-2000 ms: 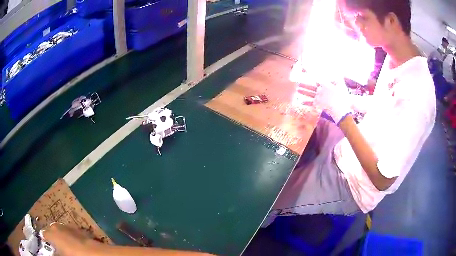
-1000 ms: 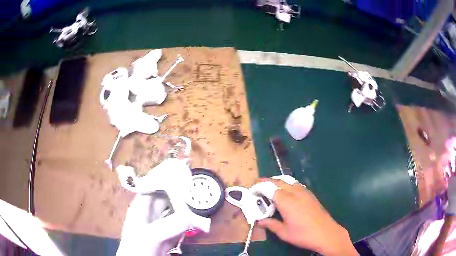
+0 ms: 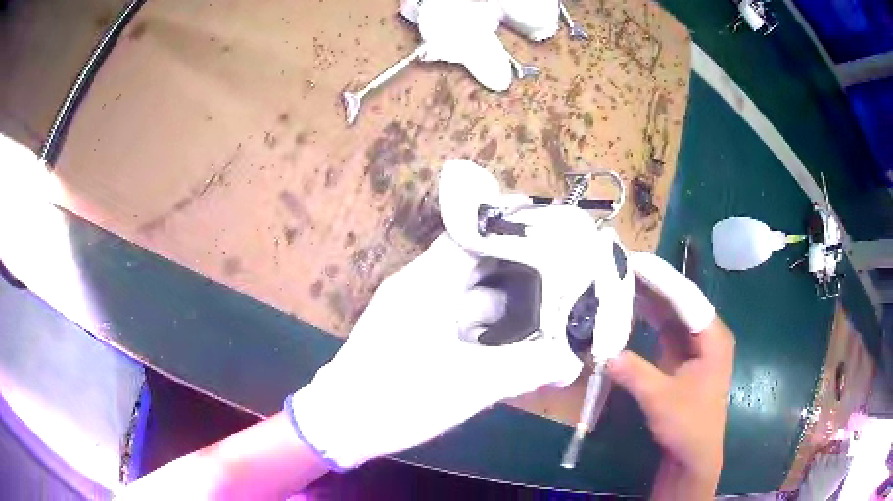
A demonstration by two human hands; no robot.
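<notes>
A part-built white model motorcycle body [image 3: 573, 250] is held over the brown board's front right part, with a grey rod sticking down and a silvery crossbar and spring at its upper end. My left hand [image 3: 401, 352], in a white knit glove with a blue cuff edge, grips it from the left. My right hand [image 3: 685, 372], bare with a white covering on one finger, holds its right side. A dark round part shows in the body's opening. Waiting white bodies [image 3: 465, 39] lie at the board's back, partly cut off by the frame edge.
The stained brown board [image 3: 245, 176] lies on a green bench. A white glue bottle [image 3: 744, 243] lies right of it, its yellow-green tip by a line unit [image 3: 824, 243]. Another unit [image 3: 754, 15] sits at the top right. A bright pinkish patch shows at the lower right.
The view has shifted. The body at my right hand is now held between both hands. The loose wheel and second body seen at my left hand no longer show separately.
</notes>
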